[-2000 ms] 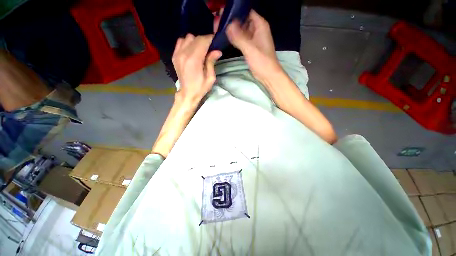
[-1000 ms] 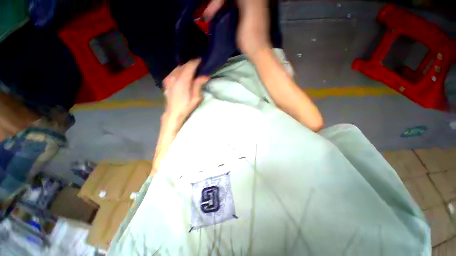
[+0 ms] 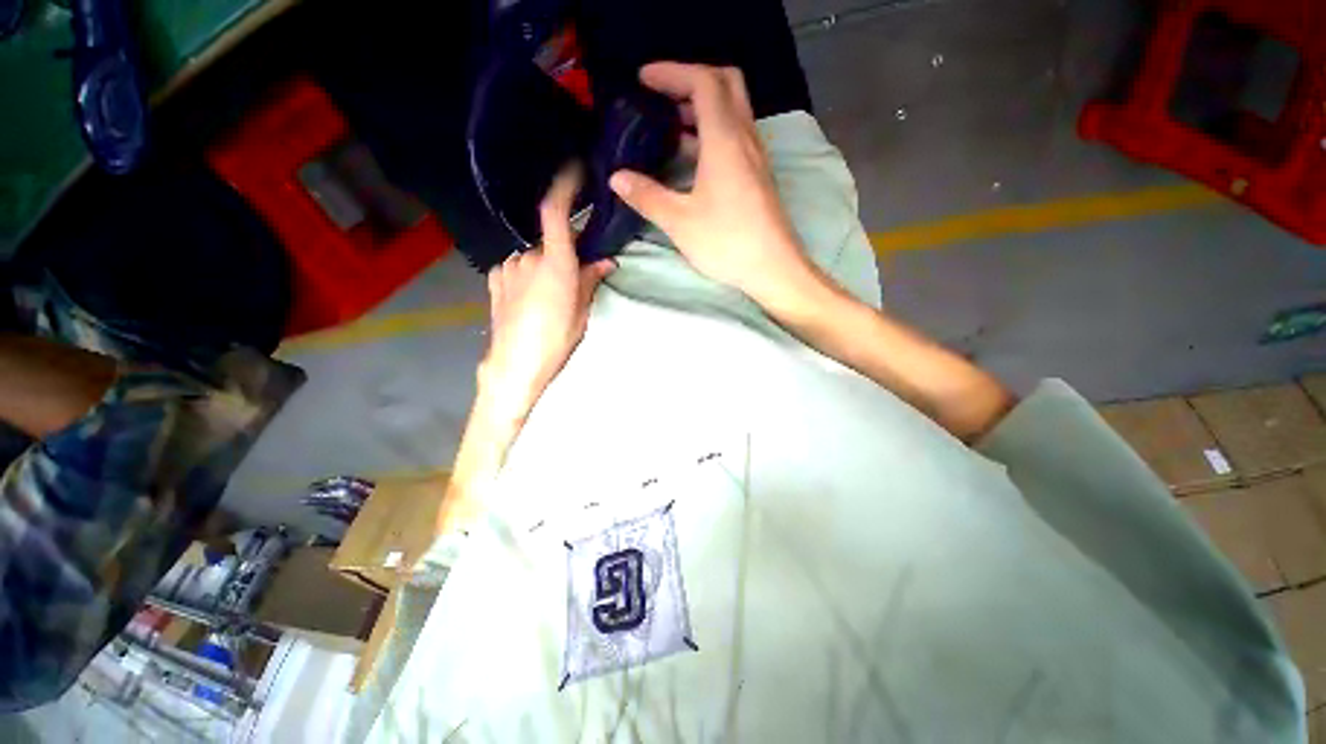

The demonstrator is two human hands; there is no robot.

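A dark navy curved plastic part (image 3: 628, 146), which looks like an armrest or handle shell, lies over my lap at the top centre. A thin looped dark frame (image 3: 480, 153) shows to its left; I cannot tell whether the two are joined. My right hand (image 3: 713, 182) grips the shell from the right, with thumb and fingers on its sides. My left hand (image 3: 541, 298) is at the shell's lower left end, its fingers against the dark plastic and partly blurred. The dark trousers behind make the part's edges hard to see.
A green bench (image 3: 175, 44) is at the upper left with a dark curved plastic arm (image 3: 108, 95) on it. Red stools stand left (image 3: 320, 211) and right (image 3: 1236, 116). Another person's camouflage sleeve (image 3: 117, 480) is at left. Cardboard boxes (image 3: 386, 531) stand lower left.
My right hand has come back down onto the shell from above it. My left hand stays at the lower end. The view has shifted, showing more of the bench and the plastic arm at upper left.
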